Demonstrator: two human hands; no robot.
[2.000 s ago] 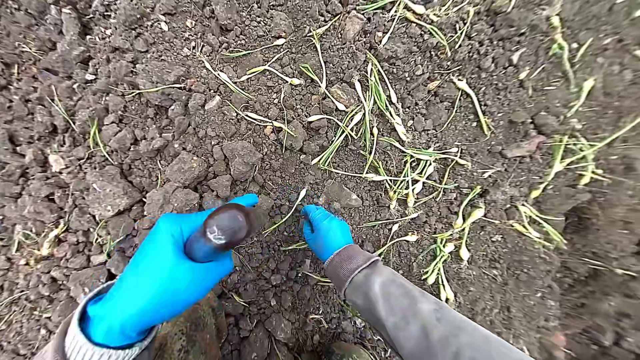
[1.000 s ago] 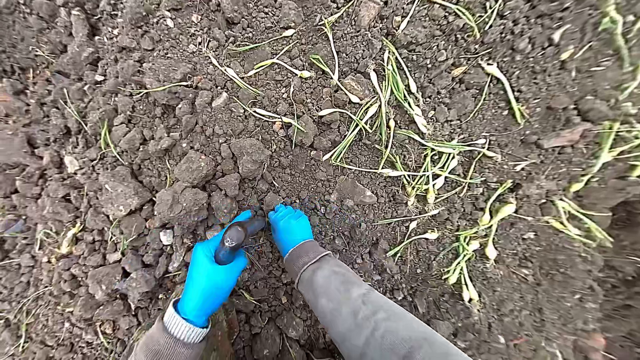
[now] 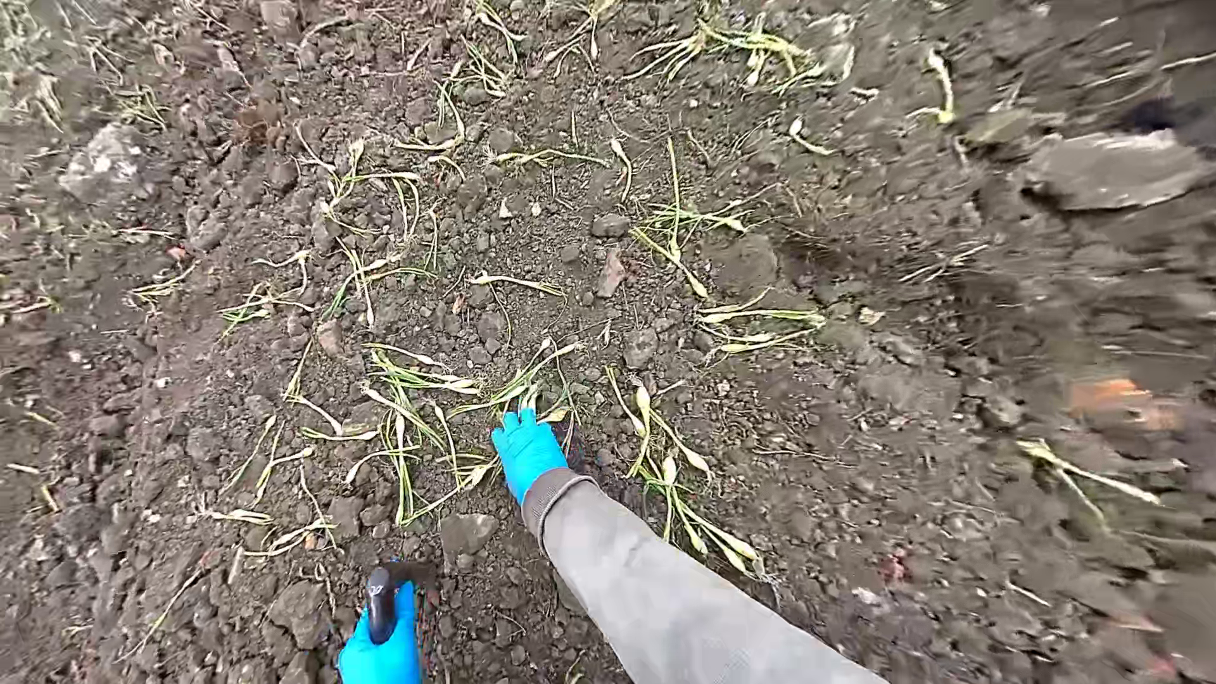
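At the bottom of the head view, my left hand, in a blue glove, grips the dark handle of a hand tool; the tool's working end is hard to make out against the soil. Farther forward, my right hand, also blue-gloved and with a grey sleeve, touches a small bulb plant among green shoots. Its fingertips are at the pale bulb, and whether they have closed on it is unclear. More bulb plants with long green leaves lie loose to its left, and another bunch to its right.
Cloddy brown soil spreads all round, with scattered bulb plants farther out. A large flat stone lies at the upper right, and an orange-red fragment at the right. A clod sits between my hands.
My right hand has moved away from beside the tool, forward to the loose bulb plants. My left hand still holds the tool. The view has shifted toward the plants.
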